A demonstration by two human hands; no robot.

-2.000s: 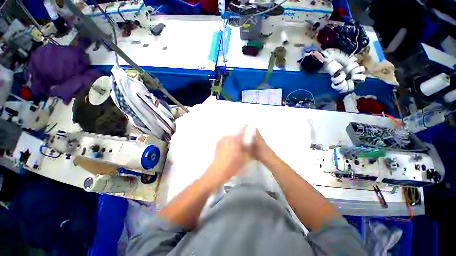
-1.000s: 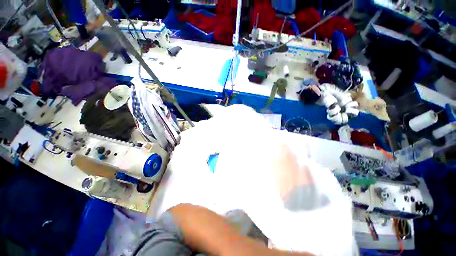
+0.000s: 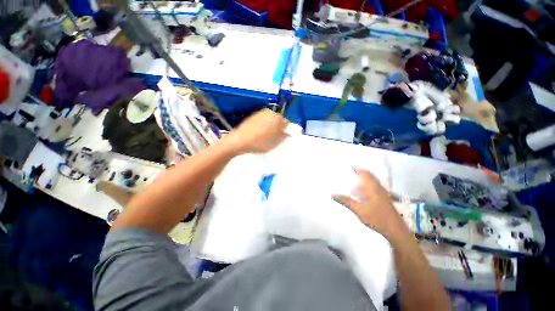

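Observation:
A bright white cloth (image 3: pixel 310 206) lies spread on the white table in front of me, overexposed, so its edges are hard to tell. My left hand (image 3: pixel 265 132) is at the table's rear edge, its fingers closed on the cloth's far part. My right hand (image 3: pixel 365 197) is over the cloth's right part, fingers apart, thumb pointing left; it seems to rest on it. A small blue patch (image 3: pixel 266 186) shows beside the cloth.
A sewing machine (image 3: pixel 481 231) and a parts tray (image 3: pixel 465 189) stand at the right. Another machine (image 3: pixel 131 177), partly behind my left arm, stands left. A striped cloth bundle (image 3: pixel 181 121), dark green cloth (image 3: pixel 125 136) and purple cloth (image 3: pixel 91 73) lie left. A paper sheet (image 3: pixel 330 130) is at the rear.
The lifted, billowing cloth has come down flatter on the table. My left hand has reached forward to the rear edge. My right hand, earlier veiled by cloth, now shows on top.

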